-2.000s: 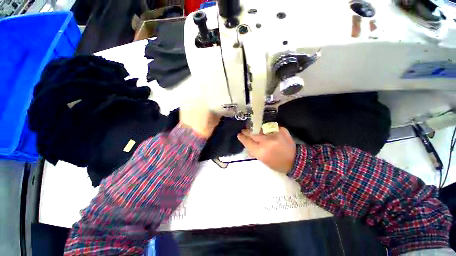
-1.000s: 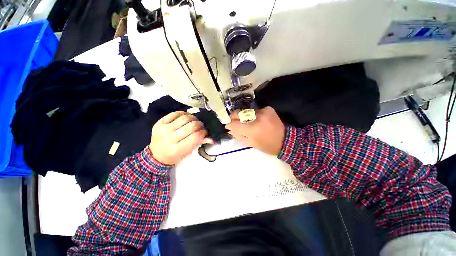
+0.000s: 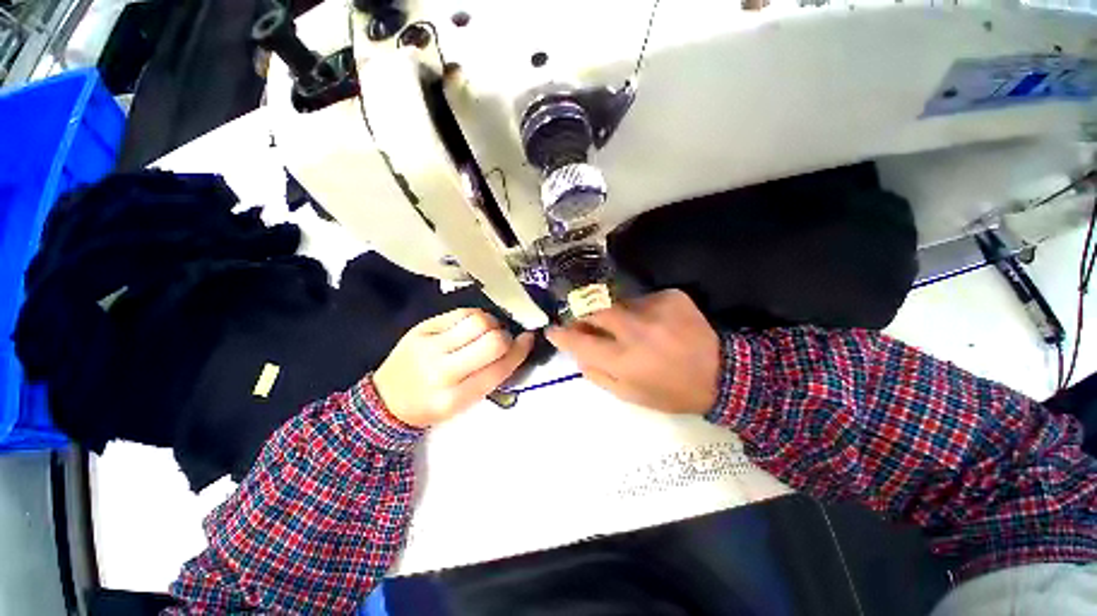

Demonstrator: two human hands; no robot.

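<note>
My left hand (image 3: 451, 365) and my right hand (image 3: 644, 351) are close together in front of the needle area of the white sewing machine (image 3: 746, 108). Their fingertips pinch the near edge of a black fabric panel (image 3: 541, 341), mostly hidden by the fingers and the machine head. A pale number sticker (image 3: 589, 300) shows just above my right fingers. The presser foot and needle are too small and dark to make out clearly. Labelled black panels (image 3: 181, 313) lie in a heap left of my left hand, with small pale stickers.
Black pieces (image 3: 770, 253) lie under the machine arm, right of the needle. A blue crate (image 3: 60, 181) stands at the far left. A slim black tool (image 3: 1020, 286) lies at the right. A small dark curved piece (image 3: 505, 397) is below my left fingers. Dark material (image 3: 674, 566) covers the lap.
My left hand has come from beside the machine head to the panel's near edge, close to my right fingertips. The view has shifted, so the machine head appears further left.
</note>
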